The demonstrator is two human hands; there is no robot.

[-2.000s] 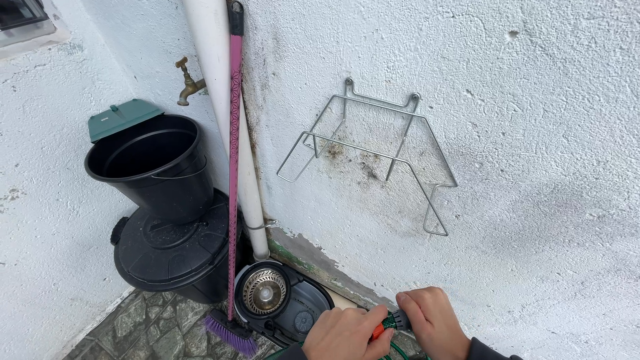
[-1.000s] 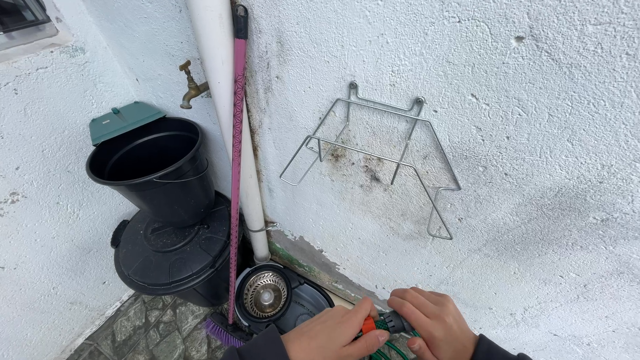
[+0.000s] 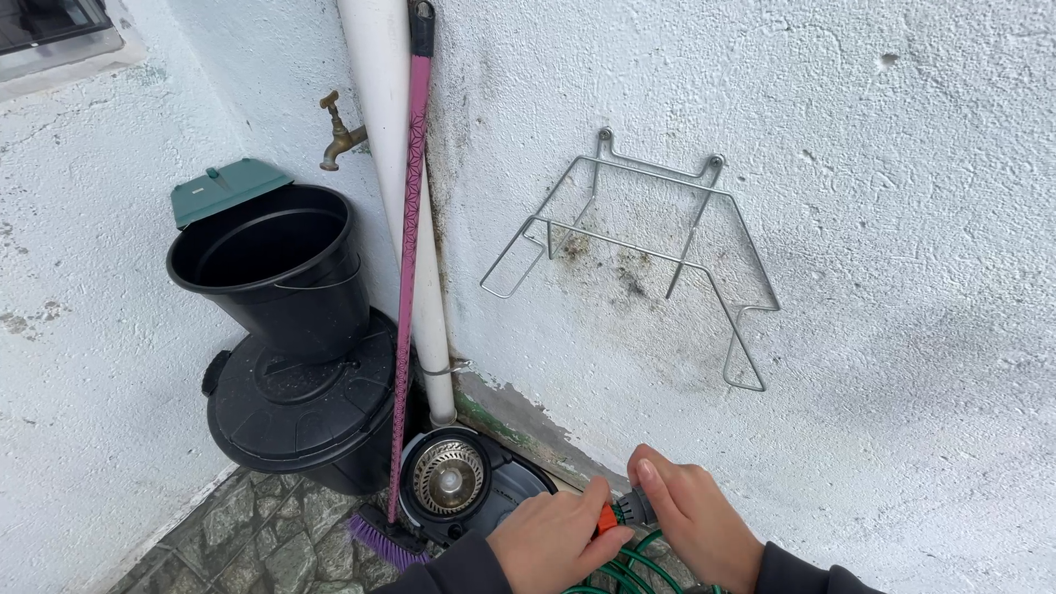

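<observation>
At the bottom centre, my left hand (image 3: 554,535) grips the orange part of a hose fitting (image 3: 608,518). My right hand (image 3: 693,520) is closed around the grey part (image 3: 636,506) of the same fitting, just to the right. Loops of green garden hose (image 3: 652,568) hang below and between both hands, partly hidden by them. Above, a metal wire hose rack (image 3: 635,246) is fixed to the white wall by two screws, with no hose on it.
A pink-handled broom (image 3: 410,272) with purple bristles leans on a white pipe (image 3: 433,330). Left stand a black bucket (image 3: 285,305) on a lidded black bin (image 3: 305,412), a green dustpan-like piece (image 3: 227,191) and a brass tap (image 3: 338,139). A portable gas stove (image 3: 511,488) lies behind my left hand.
Both hands have stayed on the fitting at the bottom of the view, with small shifts of the fingers. The rack, broom and buckets have not moved.
</observation>
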